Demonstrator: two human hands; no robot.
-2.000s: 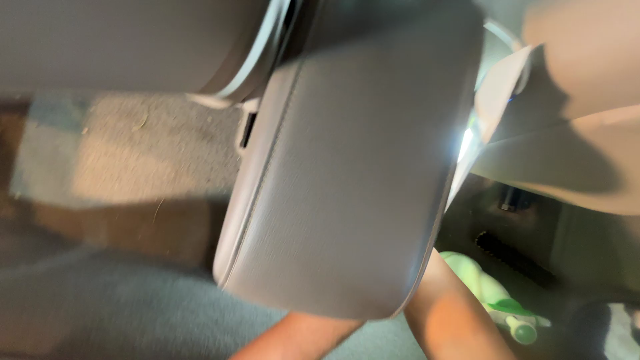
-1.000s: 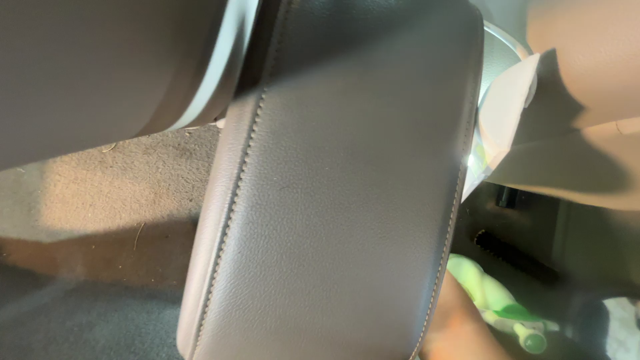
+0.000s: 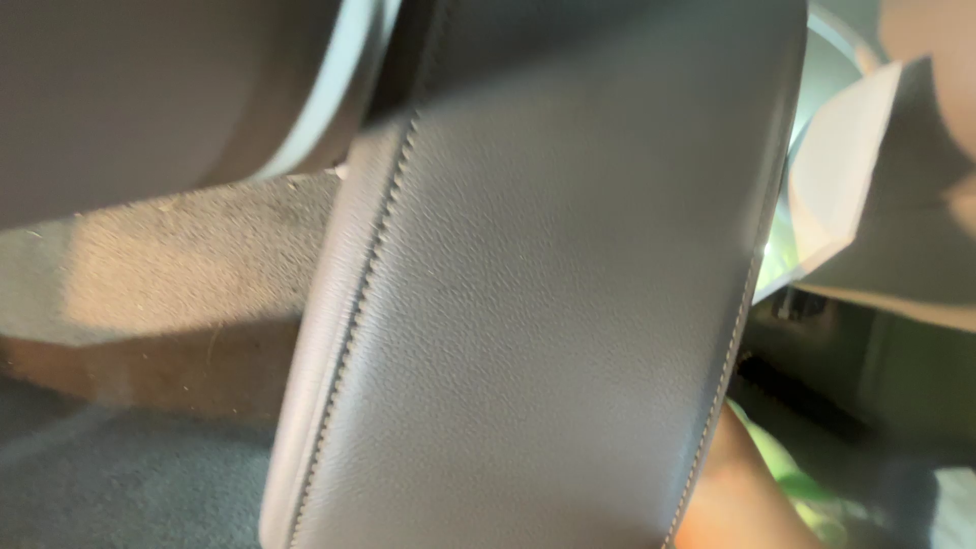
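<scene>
A dark grey-brown leather armrest lid (image 3: 549, 290) with stitched edges, apparently part of a car's centre console, fills the middle of the view. Past its lower right edge a bare forearm shows; the hand at its end is hidden, and whether it is left or right cannot be told. Neither of my hands is visible. A bright green and white object (image 3: 774, 450), blurred, lies beside that forearm. A pale, stiff sheet or flap (image 3: 839, 168) stands against the lid's right side.
Carpeted floor (image 3: 191, 267) with small bits of debris lies to the left, below a dark rounded panel with a silver trim strip (image 3: 328, 91). On the right are a beige surface (image 3: 915, 252) and a dark recess holding a black elongated thing (image 3: 801, 396).
The armrest lid now fills more of the view as the camera has come closer. Two forearms showed below it two seconds ago; only one shows now.
</scene>
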